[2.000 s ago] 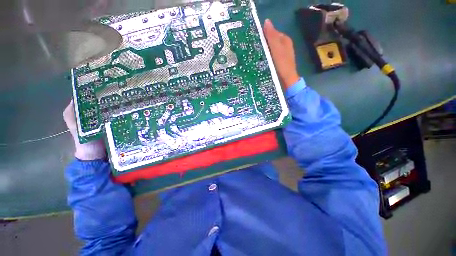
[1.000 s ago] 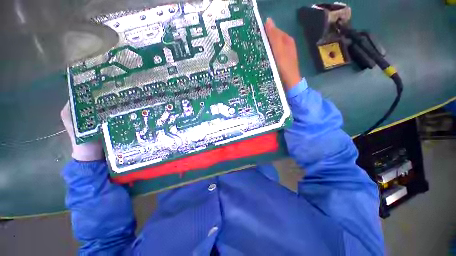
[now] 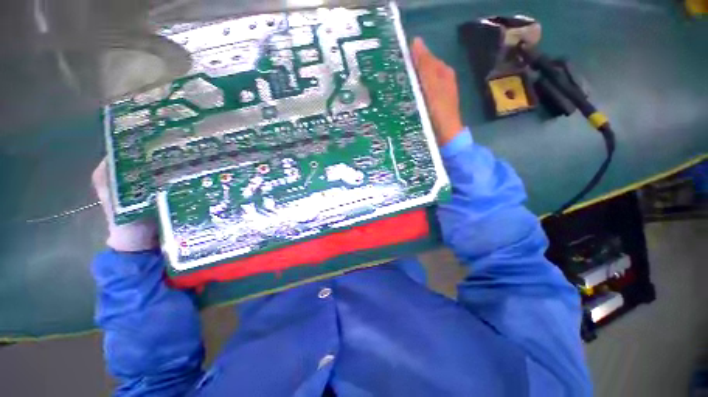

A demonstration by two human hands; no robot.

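Observation:
A large green printed circuit board point(image 3: 287, 139) with a white border and silvery solder areas is tilted above the bench in front of me. My left hand point(image 3: 128, 225), in a white glove, holds its left edge; the fingers are mostly hidden behind the board. A thin strand of solder wire point(image 3: 64, 213) runs left from that hand. My right hand point(image 3: 439, 89), bare, holds the right edge, with its fingers partly hidden. A red support point(image 3: 303, 250) shows as a strip below the board's near edge.
A soldering iron point(image 3: 565, 91) rests in a dark stand point(image 3: 483, 50) at the upper right, with a yellow sponge point(image 3: 509, 94) at its foot. A translucent extraction hood point(image 3: 140, 58) covers the board's upper left corner. A black open box point(image 3: 613, 256) sits below the yellow bench edge.
The whole view has shifted slightly. Both hands keep the same hold on the board, and the iron stays in its stand.

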